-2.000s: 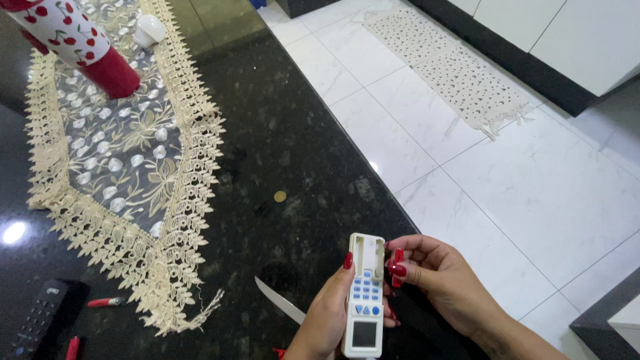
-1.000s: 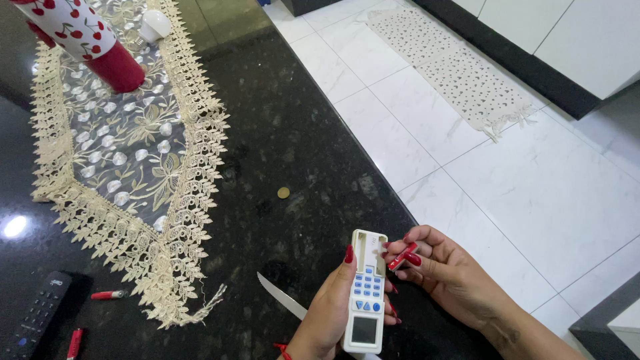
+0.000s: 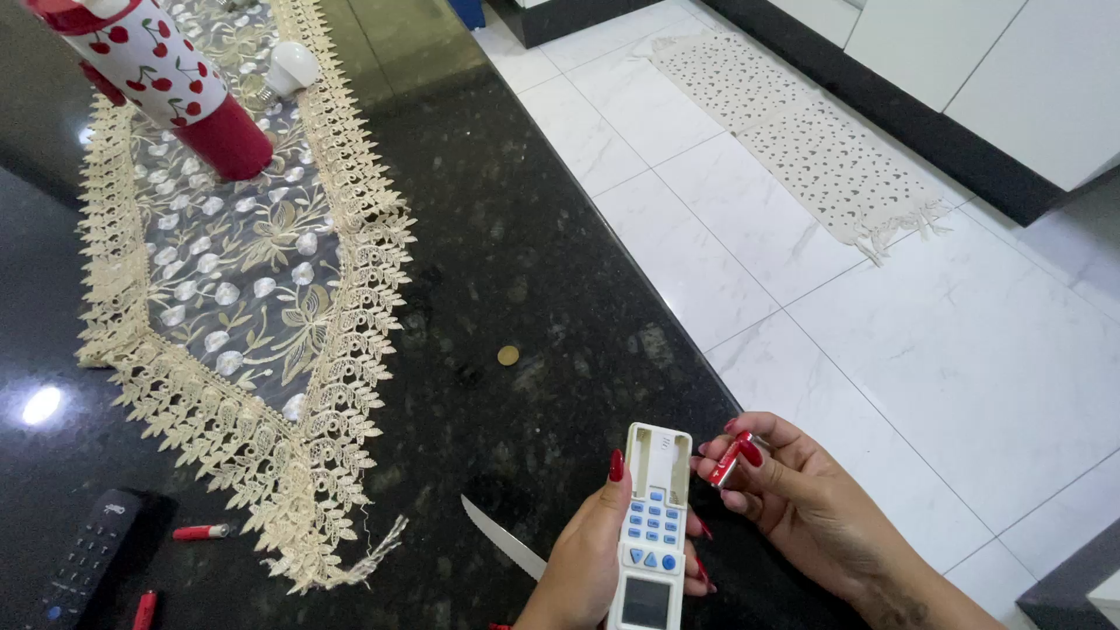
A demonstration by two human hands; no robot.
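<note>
My left hand (image 3: 588,556) is closed around a white remote control (image 3: 646,586) with blue buttons and a grey screen. The two battery slots at its top are uncovered and look empty. Just right of the slots, my right hand (image 3: 792,490) pinches a red battery (image 3: 733,457) between thumb and fingers. A serrated knife blade (image 3: 503,535) lies on the counter, its rear end hidden by my left hand. Two more red batteries, one (image 3: 201,532) by the lace and one (image 3: 145,610) at the bottom edge, lie near a black remote control (image 3: 92,556).
A lace-edged table runner (image 3: 302,446) lies on the black stone counter (image 3: 560,289), bearing a cherry-patterned flask (image 3: 188,87) and a light bulb (image 3: 293,67). A coin (image 3: 507,355) lies mid-counter. Beyond the counter's edge are a tiled floor, a fringed rug (image 3: 787,131) and white cabinets (image 3: 1032,87).
My right hand, with a red battery in its fingers, has moved a little away from the white remote's slots since the earliest frame. My left hand still holds the remote.
</note>
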